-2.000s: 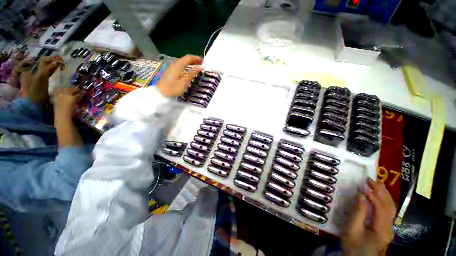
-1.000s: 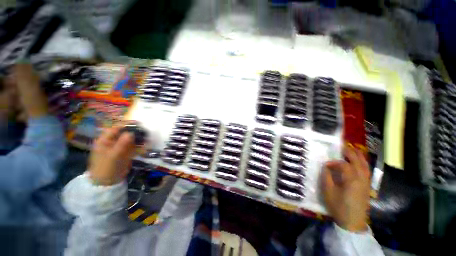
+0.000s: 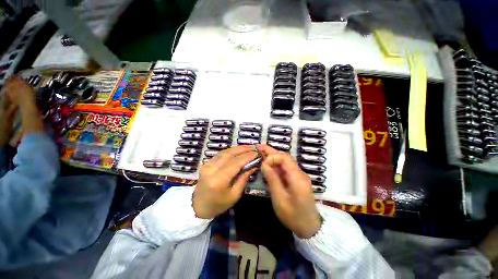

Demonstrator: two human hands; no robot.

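My left hand (image 3: pixel 223 177) holds a glossy dark oval housing (image 3: pixel 252 163) between thumb and fingers, above the near rows of the tray. My right hand (image 3: pixel 289 188) is beside it, its fingertips together at the housing's upper end; whether they pinch something small cannot be told. The white blister tray (image 3: pixel 229 90) lies under both hands, with near rows of dark units, two far-left columns and three taller, darker stacked units (image 3: pixel 314 90) at the far right. One single unit (image 3: pixel 156 163) lies at the tray's near left corner.
Yellow paper strip (image 3: pixel 418 106) and a thin white pen-like tool (image 3: pixel 401 158) lie right of the tray. A neighbour's packed tray (image 3: pixel 478 109) is far right. Loose units (image 3: pixel 65 90) lie on colourful sheets at left, beside another person's arm (image 3: pixel 30 120). A white box (image 3: pixel 326 28) stands behind.
My left hand has moved from the tray's left part to the near middle with a unit. My right hand has left the tray's right edge and joined it. The view has shifted.
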